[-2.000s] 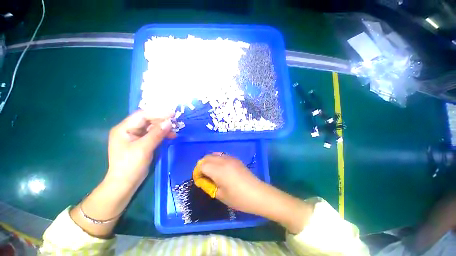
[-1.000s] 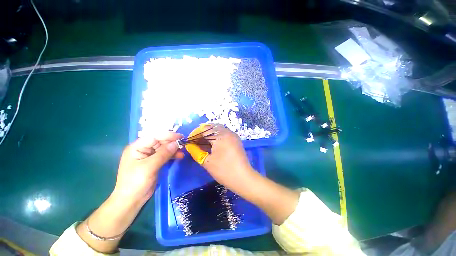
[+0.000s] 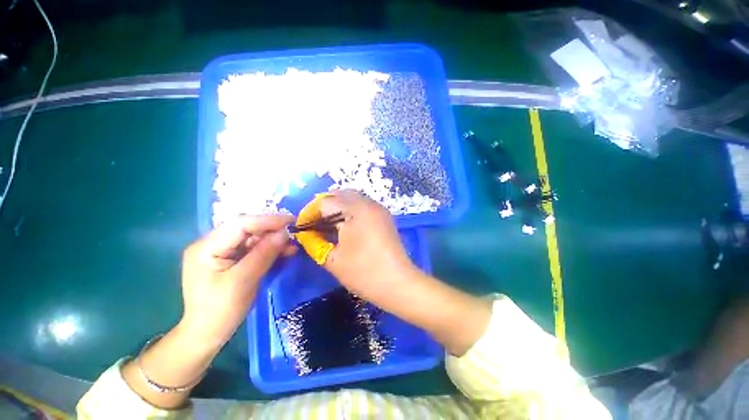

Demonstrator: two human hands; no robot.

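Note:
My left hand (image 3: 234,262) pinches a tiny white housing, mostly hidden by the fingertips, over the lower edge of the upper tray. My right hand (image 3: 357,242), with an orange-yellow cover (image 3: 315,238) on a finger or thumb, holds a few short black wires (image 3: 322,222). Their ends meet my left fingertips. Whether they sit inside the housing I cannot tell. The blue upper tray (image 3: 454,156) holds a bright heap of white housings (image 3: 287,123) and a grey speckled heap (image 3: 411,123). The blue lower tray (image 3: 261,353) holds a pile of black wires (image 3: 333,332).
Wired connectors (image 3: 507,207) lie right of the trays beside a yellow line (image 3: 549,230). A crinkled clear bag (image 3: 616,98) lies at the upper right. A white cable (image 3: 31,115) hangs at the left. Part of a person's arm (image 3: 727,361) shows at the lower right.
My right hand has risen from the lower tray with black wires and joined my left hand. Since one second ago both hands stay together, and the wires look more closely bunched.

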